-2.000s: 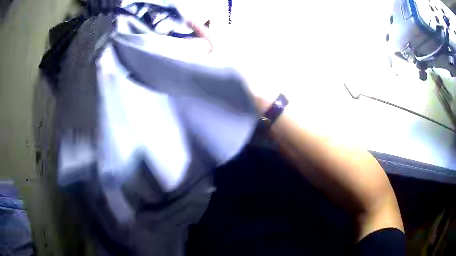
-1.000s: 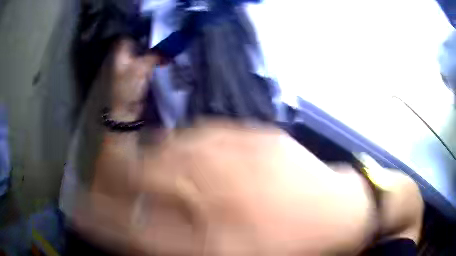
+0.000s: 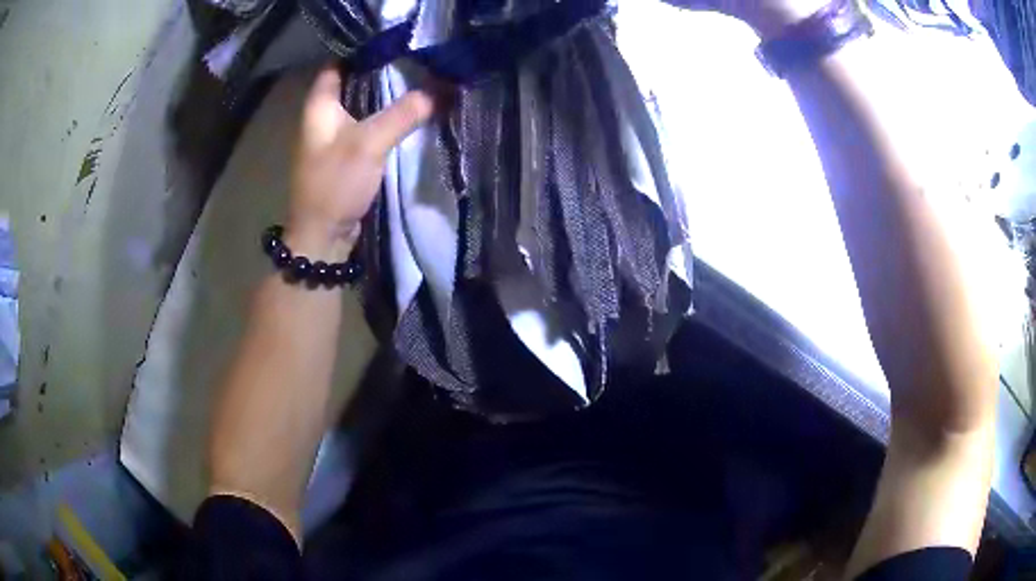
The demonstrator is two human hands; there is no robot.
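A bundle of dark ribbed and pale cut cloth pieces (image 3: 534, 193) hangs over the table's front edge towards my lap, its lower ends fanned out. A dark fabric strip (image 3: 511, 51) runs across its upper part. My left hand (image 3: 347, 153), with a beaded bracelet, is at the bundle's left side just below the strip. Its thumb lies on the cloth and its other fingers are partly hidden by it. My right hand (image 3: 778, 11) is cut off by the top edge, right of the bundle, and its fingers are out of view.
The white machine table (image 3: 750, 170) is glare-bleached, with a banded front edge (image 3: 795, 352) slanting down to the right. A pale board or panel (image 3: 216, 329) lies under my left forearm. Blue cloth shows in the top right corner. Pale and yellow things lie at the lower left.
The pale pieces no longer swing over my lap. The bundle now hangs between my arms with the dark strip across it. My right arm has moved from across my body up to the right.
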